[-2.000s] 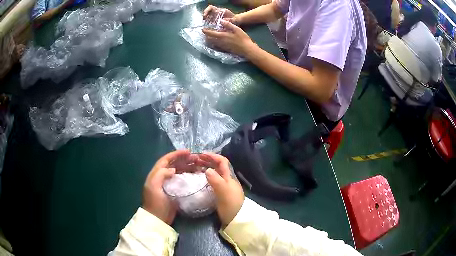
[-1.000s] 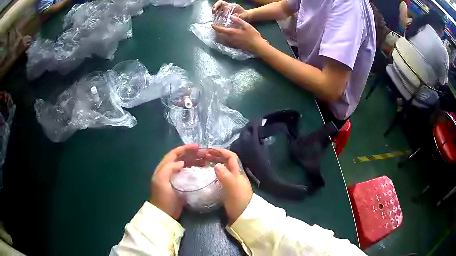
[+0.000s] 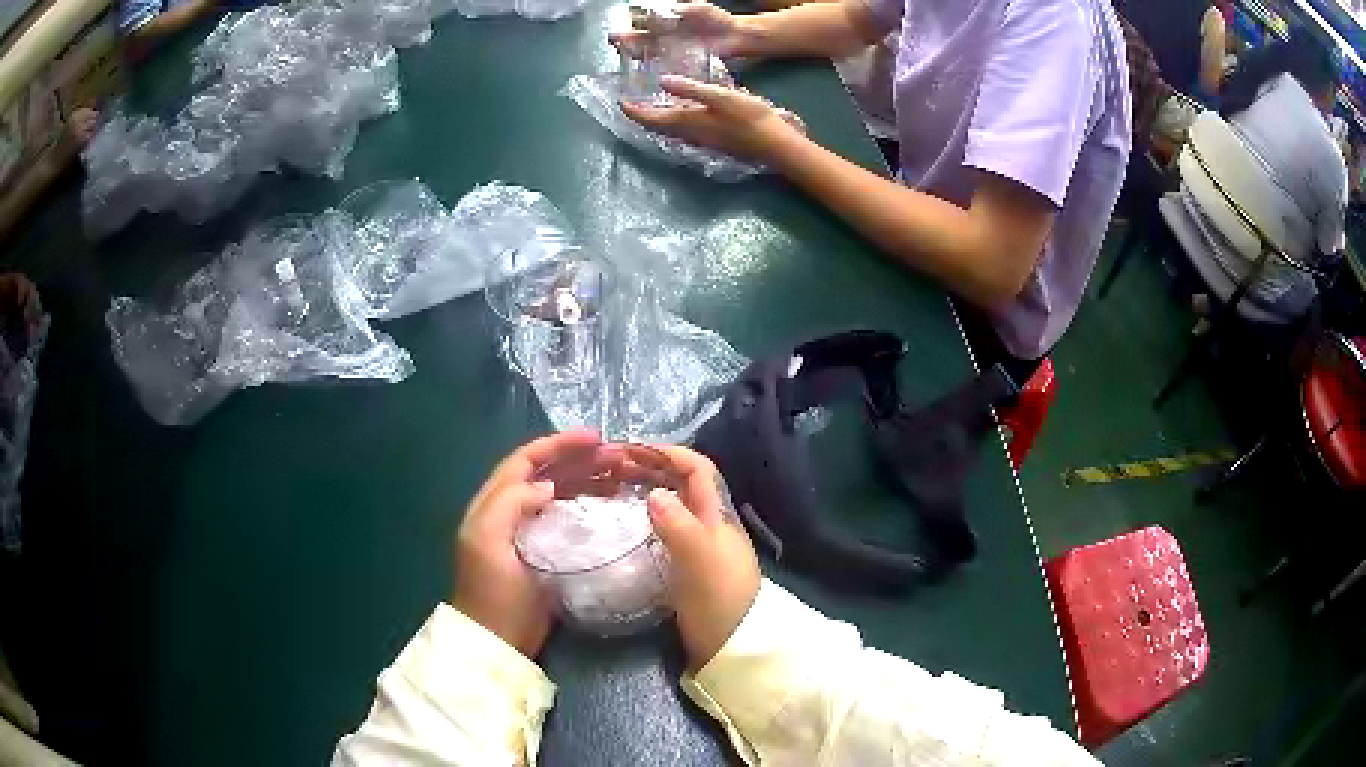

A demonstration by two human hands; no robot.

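Observation:
A clear round cup [image 3: 607, 599] is held between my two hands near the table's front edge, its open rim tilted towards me. A cloudy white wad [image 3: 592, 532] lies inside it. My left hand [image 3: 505, 547] wraps the cup's left side, thumb at the rim. My right hand [image 3: 701, 555] wraps its right side, thumb at the rim. The fingertips meet or nearly meet behind the cup. Just beyond my hands, another clear cup [image 3: 524, 300] with small brown and white bits inside stands by a crumpled clear bag [image 3: 659, 382].
A black padded strap [image 3: 802, 525] lies right of my hands. Clear bags [image 3: 225, 337] spread across the left and far left of the dark green table [image 3: 300, 570]. A person opposite [image 3: 1011, 150] holds a clear cup. A red stool [image 3: 1131, 629] stands at the right.
My hands and cup have shifted slightly right in view since the first frame, along with the whole scene. The grip looks the same. The other person's hands have moved apart around their cup.

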